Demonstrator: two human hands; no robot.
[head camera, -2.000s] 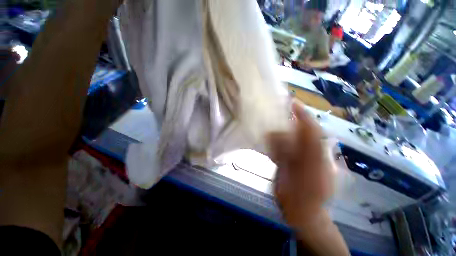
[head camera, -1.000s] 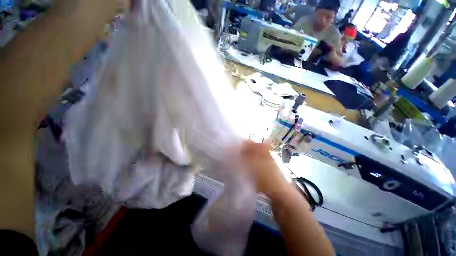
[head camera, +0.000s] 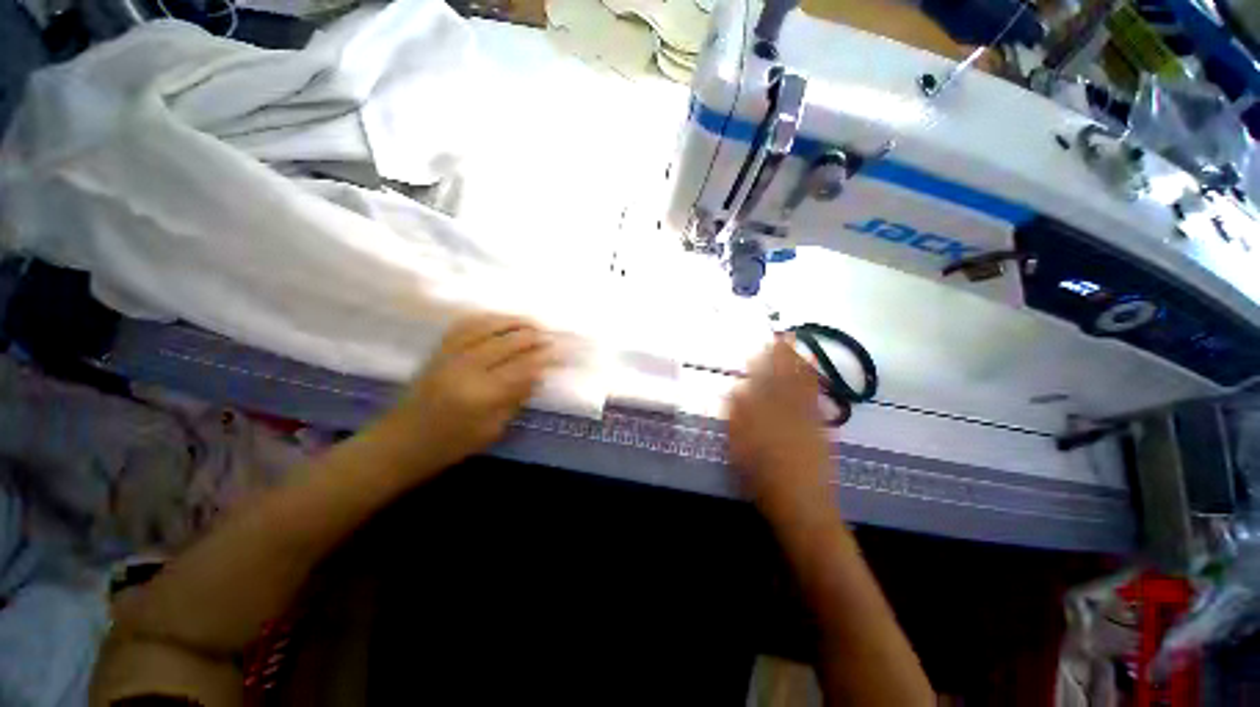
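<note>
A large off-white garment piece (head camera: 235, 263) lies bunched on the left of the machine table and runs to my hands. My left hand (head camera: 484, 376) grips its near edge at the table front, left of the needle. My right hand (head camera: 781, 421) is blurred at the front edge, right of the needle area; glare hides whether its fingertips hold cloth. Scissors with dark green loop handles (head camera: 857, 370) lie just right of it, partly hidden. The white JACK sewing machine (head camera: 898, 207) stands behind, its presser foot area (head camera: 732, 256) under bright light.
A grey measuring scale (head camera: 884, 479) runs along the table front. Cream cut pieces (head camera: 663, 31) lie behind the machine head. Cloth parts (head camera: 125, 470) are heaped at lower left. A red crate (head camera: 1161, 628) and clear plastic (head camera: 1216, 608) are at lower right.
The garment, held up before, is now down on the table at left. My left hand has come down to its edge. The view has tilted down towards the machine bed.
</note>
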